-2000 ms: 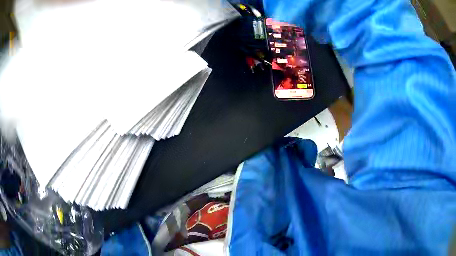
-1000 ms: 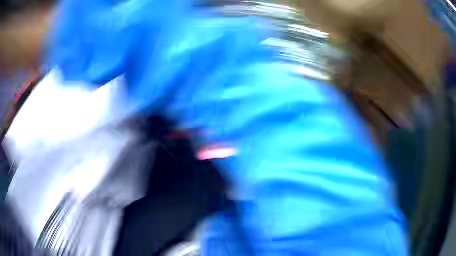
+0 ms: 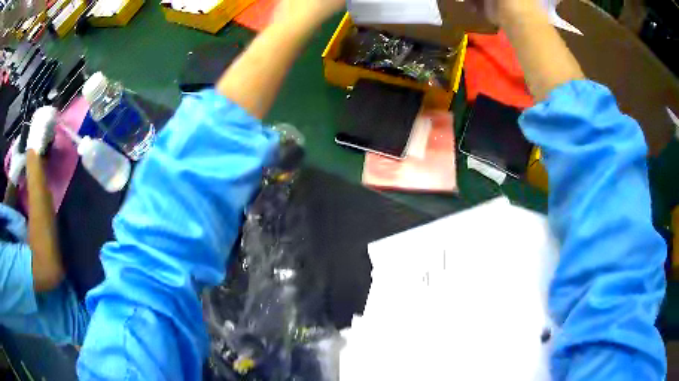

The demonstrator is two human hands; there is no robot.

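My left hand (image 3: pixel 316 6) and my right hand (image 3: pixel 514 9) reach to the top edge, which cuts off their fingers. A white card piece (image 3: pixel 394 10) lies or is held between them, above a yellow bin (image 3: pixel 336 56) with small shiny packets (image 3: pixel 398 56). Contact between my left hand and that card is unclear. Another white corner (image 3: pixel 567 21) shows beside my right hand. A large stack of white card inserts (image 3: pixel 454 298) lies in front of me, between my blue sleeves. A clear poly bag (image 3: pixel 279 268) with dark cables and yellow plugs lies to its left.
Two black slabs (image 3: pixel 380 115) (image 3: pixel 497 138) lie beyond the inserts, one on a pink sheet (image 3: pixel 409 175). At left are a clear bottle (image 3: pixel 119 115), a small white bottle (image 3: pixel 104 164) and a co-worker's white-gloved hand (image 3: pixel 42 128). Yellow bins (image 3: pixel 197 18) stand at the back left.
The view has swung from the insert stack and lit phone to the green bench. Both arms now stretch forward to the yellow bin. The phone no longer shows.
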